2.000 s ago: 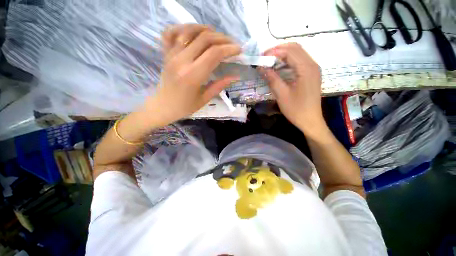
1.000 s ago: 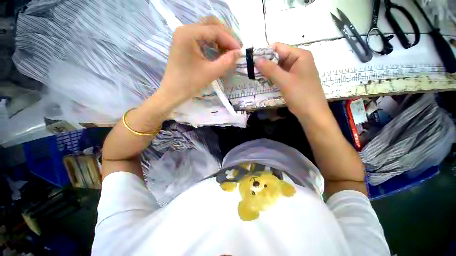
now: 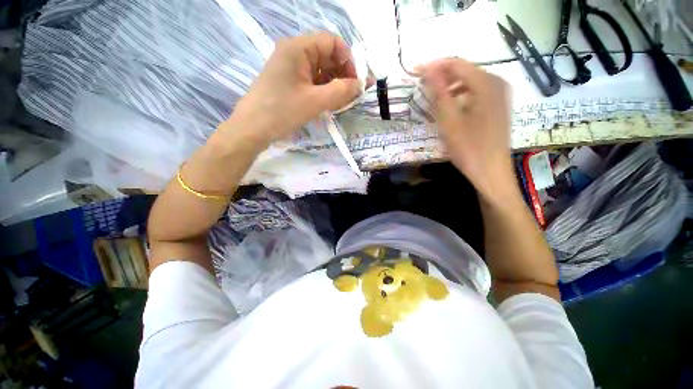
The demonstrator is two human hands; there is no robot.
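The striped garment piece [image 3: 152, 68] with its sheer overlay [image 3: 114, 152] spreads over the table at the left. My left hand [image 3: 308, 83] pinches the edge of the striped band [image 3: 404, 102] between thumb and fingers. A short black strip [image 3: 383, 99] crosses the band between my hands. My right hand [image 3: 475, 114] is at the band's right end, blurred; whether its fingers grip anything cannot be told. A narrow white strip [image 3: 343, 146] hangs below my left hand over the table edge.
Thread snips [image 3: 530, 57], black-handled scissors [image 3: 605, 38] and a black-handled tool [image 3: 669, 76] lie at the right. A ruler tape [image 3: 585, 111] runs along the table edge. Below right are a red tray [image 3: 532, 190] and a blue crate [image 3: 615, 279] with striped pieces.
My right hand has moved slightly right and its fingers have loosened from their pinch on the band. My left hand stays at the band. The black strip remains between my hands.
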